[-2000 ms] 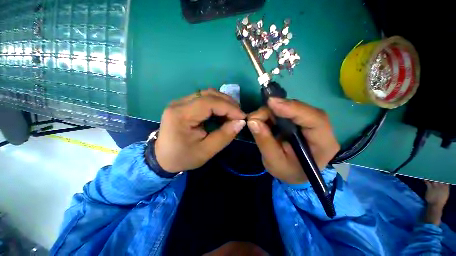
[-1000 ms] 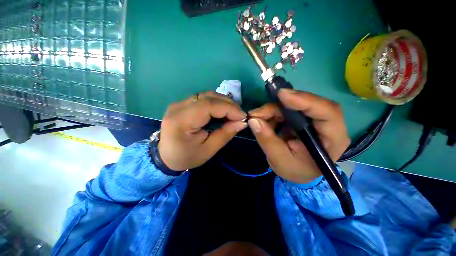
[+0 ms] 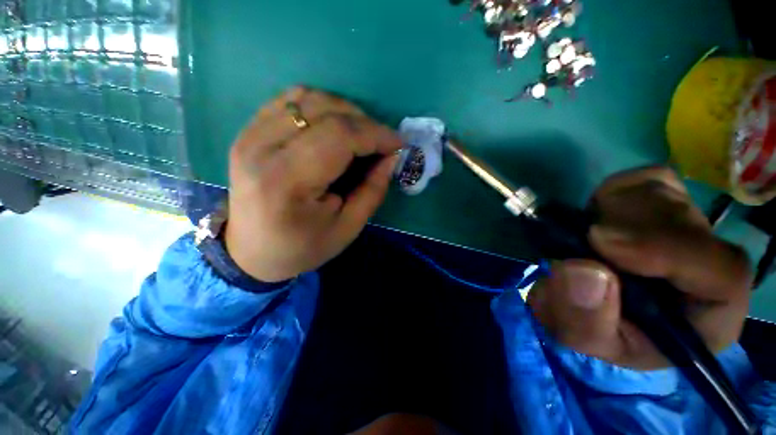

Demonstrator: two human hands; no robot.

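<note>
A small dark speckled circuit board (image 3: 412,167) lies on the whitish pad (image 3: 432,134) near the bench edge. My left hand (image 3: 310,183) has thumb and forefinger pinched together at the left side of the board; what is between the fingertips is too small to tell. My right hand (image 3: 655,263) holds the soldering iron (image 3: 566,229) by its black handle. The iron's brass-coloured barrel points up and left, its tip beside the pad's right edge.
A loose pile of silvery coin-like components with leads (image 3: 553,51) lies at the top right. The yellow tape roll (image 3: 710,119) is at the right. The clear blister tray (image 3: 94,93) is at the left. A thin blue cord (image 3: 451,276) hangs below the bench edge.
My hands have separated. My left hand has moved up to the board on the pad. My right hand has moved right and down, and the iron's tip has left the component pile for the pad.
</note>
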